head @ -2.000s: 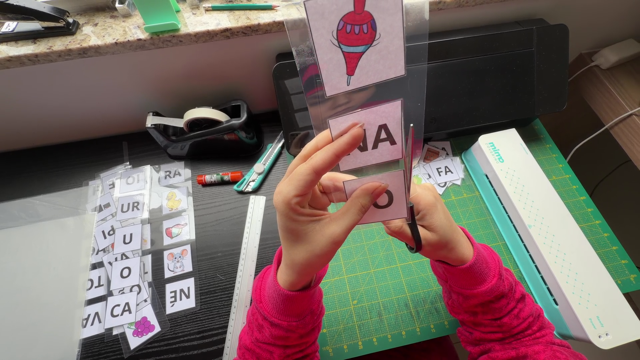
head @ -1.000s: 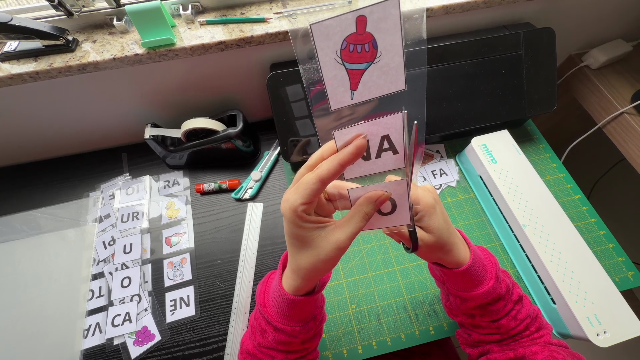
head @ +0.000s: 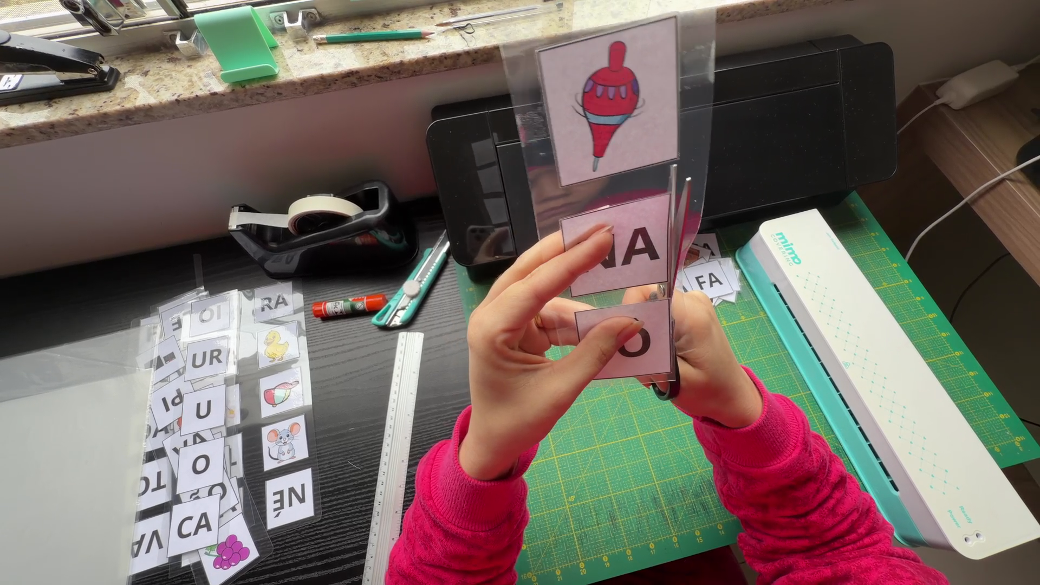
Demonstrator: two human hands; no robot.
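My left hand [head: 536,349] pinches a clear laminated strip [head: 528,130] between thumb and fingers. The strip carries a card with a red spinning top [head: 609,101], a card with "NA" [head: 630,248] and one with "O" [head: 642,349]. Behind its lower right edge, my right hand [head: 707,353] grips a pair of scissors [head: 682,227], whose blades point up, slightly apart, along the right edge of the cards. The scissors' handles are mostly hidden by the hand and strip.
Laminated cards [head: 203,406] overlap at the left, near a steel ruler [head: 396,455]. Beyond lie a glue stick [head: 349,306], a utility knife [head: 413,284] and a tape dispenser [head: 325,231]. A white laminator [head: 877,374] and small cards [head: 711,279] rest on the green cutting mat [head: 626,496].
The scissor blades, close together a second ago, now stand slightly apart beside the cards. My left hand keeps its pinch on the strip.
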